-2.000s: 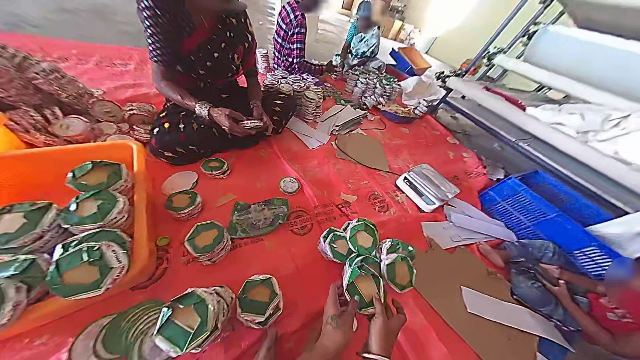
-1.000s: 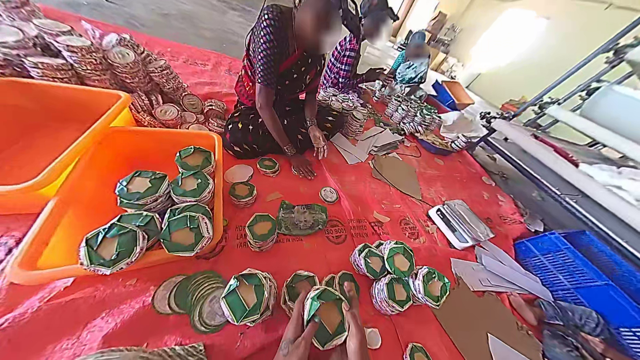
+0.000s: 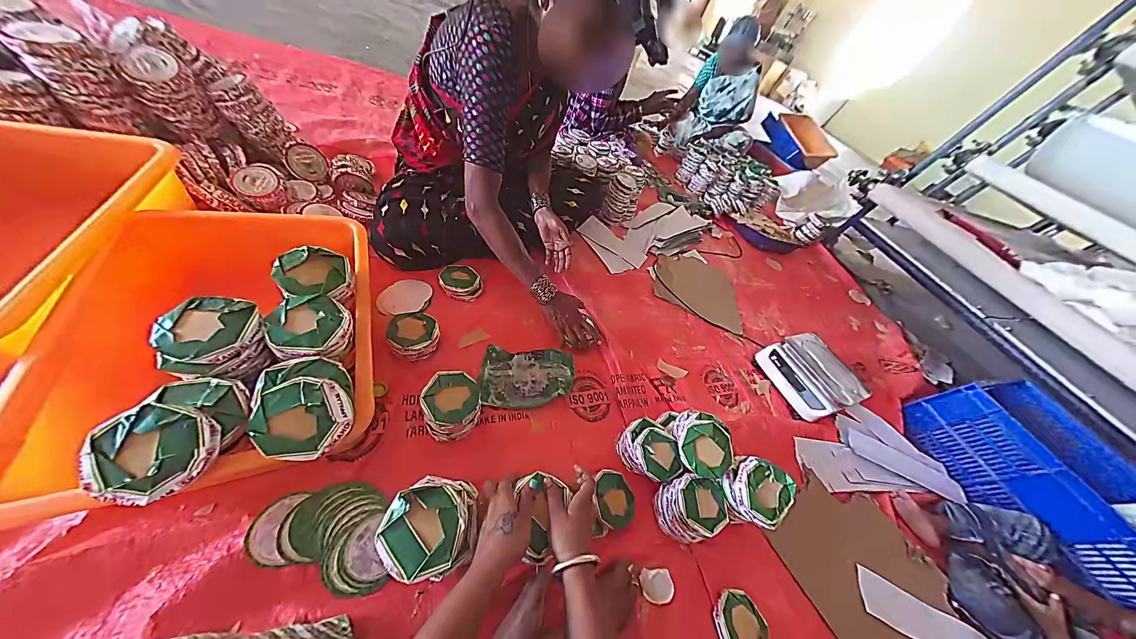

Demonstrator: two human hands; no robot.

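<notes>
At the bottom centre, my left hand [image 3: 504,528] and my right hand [image 3: 572,515] are close together around a round green-and-white wrapped stack [image 3: 538,506] near the tarpaulin. A larger wrapped stack [image 3: 426,530] stands just left of my left hand. Beside my right hand is a smaller wrapped piece [image 3: 614,500]. Further left, green round discs [image 3: 333,532] lie fanned out. Several wrapped stacks [image 3: 706,446] are grouped to the right of my hands. A bangle is on my right wrist.
An orange crate [image 3: 359,293] holding wrapped stacks stands at left. Across the red tarpaulin [image 3: 497,461] a co-worker's hand [image 3: 572,319] rests near a green packet [image 3: 528,375]. A scale [image 3: 809,377], a cardboard sheet [image 3: 825,550] and a blue crate [image 3: 1021,470] are at right.
The view has swung left since the earliest frame. My hands have moved from holding a wrapped stack by the right-hand group to beside the large stack. The co-worker's hand has reached forward onto the tarpaulin.
</notes>
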